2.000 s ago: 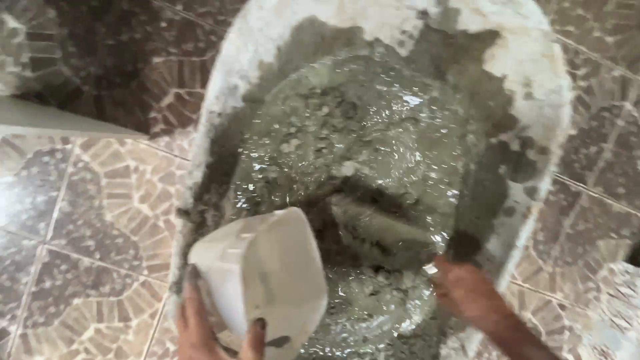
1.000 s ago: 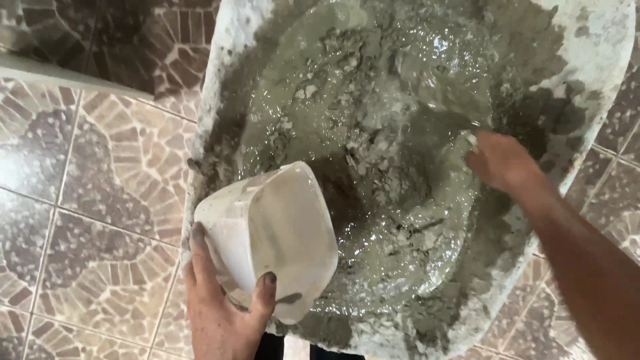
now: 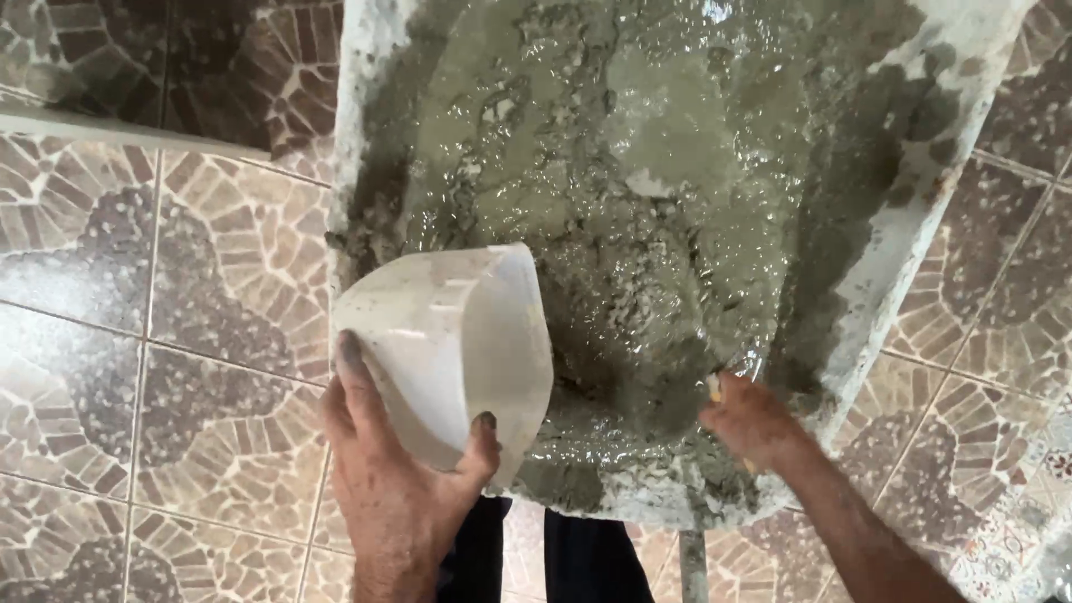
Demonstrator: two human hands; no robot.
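My left hand grips a white plastic container, tilted on its side over the left edge of a wheelbarrow-like tub. Thumb and fingers press on the container's outer walls. Wet grey-green mortar covers the tub's bottom, with lumps and a shiny, watery surface. Low on the right side of the mix, my right hand is closed around a tool's handle, of which only small yellowish parts show. The tool's working end is hidden or blurred in the mortar.
Patterned floor tiles lie around the tub. A pale flat edge crosses the upper left. Dark-clothed legs stand at the tub's near end, beside a narrow metal bar.
My right hand has moved down toward the tub's near edge, the tool handle still in it. The left hand keeps hold of the container over the left side.
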